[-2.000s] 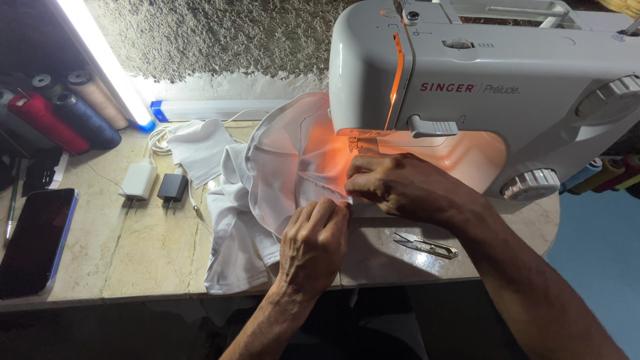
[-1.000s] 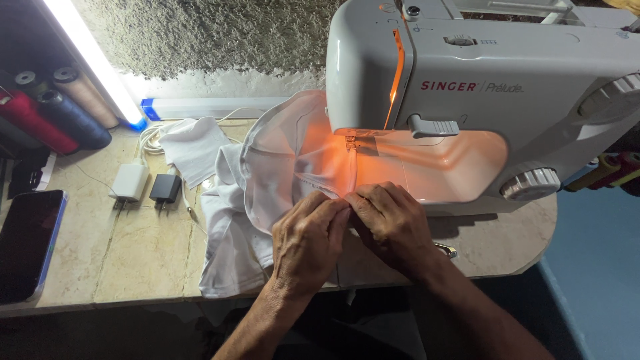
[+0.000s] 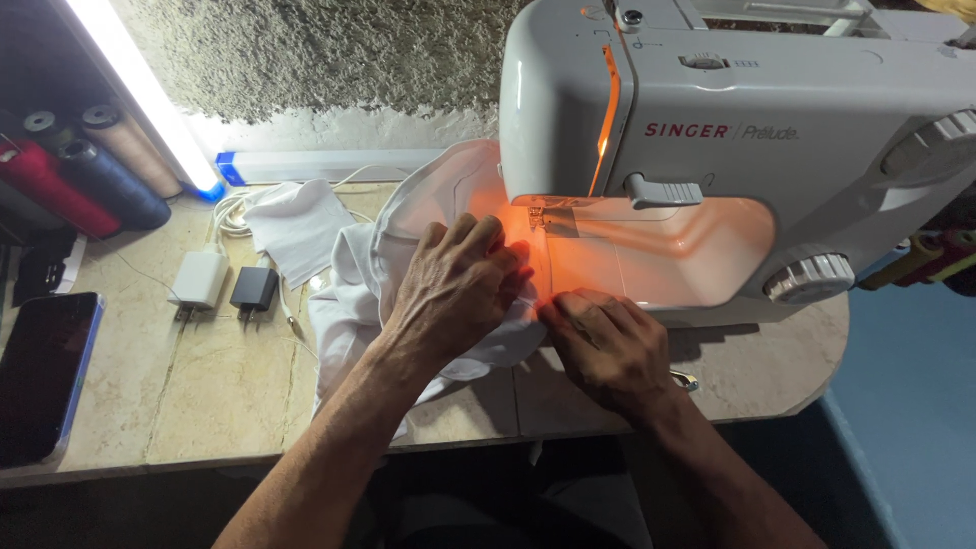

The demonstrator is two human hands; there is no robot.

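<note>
White fabric (image 3: 343,305) lies bunched on the tiled tabletop, with part of it running to the presser foot (image 3: 537,218) of a white Singer sewing machine (image 3: 724,99). My left hand (image 3: 457,282) rests over the fabric just left of the foot, fingers bent and pinching cloth, the fingertips partly hidden. In front of the machine bed, my right hand (image 3: 610,343) grips the near edge of the fabric between thumb and fingers. Orange light falls on the cloth near the needle. A pair of thread snips (image 3: 685,380) shows partly beyond my right hand.
To the left lie a phone (image 3: 46,374), a white charger (image 3: 198,284), a dark charger (image 3: 253,288) and a white fabric scrap (image 3: 301,229). Several thread spools (image 3: 114,179) stand by a lit tube lamp (image 3: 145,84). The tabletop's front edge (image 3: 488,442) runs below my hands.
My left hand has moved up onto the fabric beside the presser foot. My right hand, near the foot two seconds ago, is now at the front of the machine bed, apart from the left.
</note>
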